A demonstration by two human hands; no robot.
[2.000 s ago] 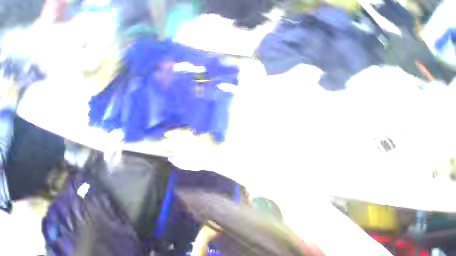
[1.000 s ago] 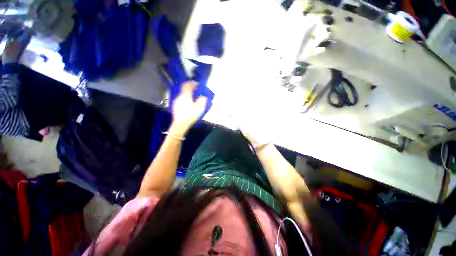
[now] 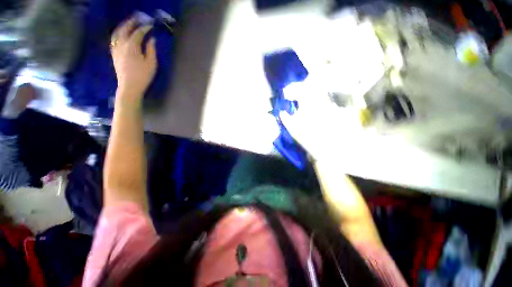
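My left hand [image 3: 135, 56] is stretched out to the upper left over a dark blue cloth bundle [image 3: 95, 56]. Its fingers are bent at the cloth; blur hides whether they grip it. My right hand [image 3: 309, 150] is near the table's front edge, washed out by glare, beside a narrow bright-blue piece [image 3: 289, 148]. Its fingers and grip cannot be made out. The narrow piece runs up to a small crumpled blue bit [image 3: 285, 105] and a hand-sized blue piece [image 3: 285, 66] on the white table.
Black scissors [image 3: 398, 106] and a blurred yellow item [image 3: 366, 117] lie on the table [image 3: 393, 162] at right, near the cream sewing machine [image 3: 455, 106]. A yellow-white spool [image 3: 470, 49] is at upper right. Another person's arm [image 3: 23, 100] shows at far left.
My left hand has moved from the blue pieces near the table's front edge to the bundle at upper left. Blue pieces now lie farther right, nearer my right hand. The view has shifted.
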